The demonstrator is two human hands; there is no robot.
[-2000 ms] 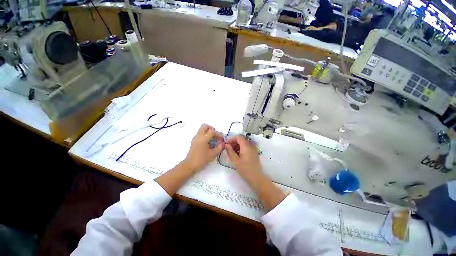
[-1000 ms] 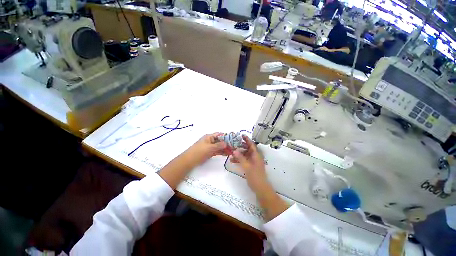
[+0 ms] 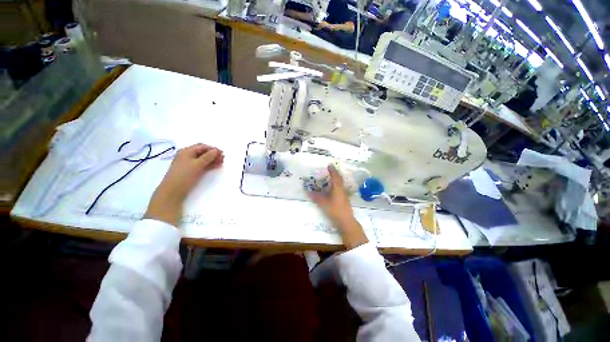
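My right hand (image 3: 332,198) is over the bed of the cream sewing machine (image 3: 408,137), with a small clustered bundle of grey pieces (image 3: 316,182) at its fingers. My left hand (image 3: 190,168) is over the white table (image 3: 200,127), left of the needle area, with its fingers curled together. I see nothing in it, but its palm side is hidden. Dark cords (image 3: 127,172) lie on the table to the left of my left hand.
A blue round object (image 3: 370,189) sits on the machine bed right of my right hand. The control panel (image 3: 421,72) stands behind. Dark cloth (image 3: 478,199) lies at the right. Blue bins (image 3: 498,294) are on the floor. Clear plastic (image 3: 63,93) stands at the left.
My hands were together around the grey bundle; now they are apart. My right hand has moved right with the bundle, my left hand left. The view has turned right.
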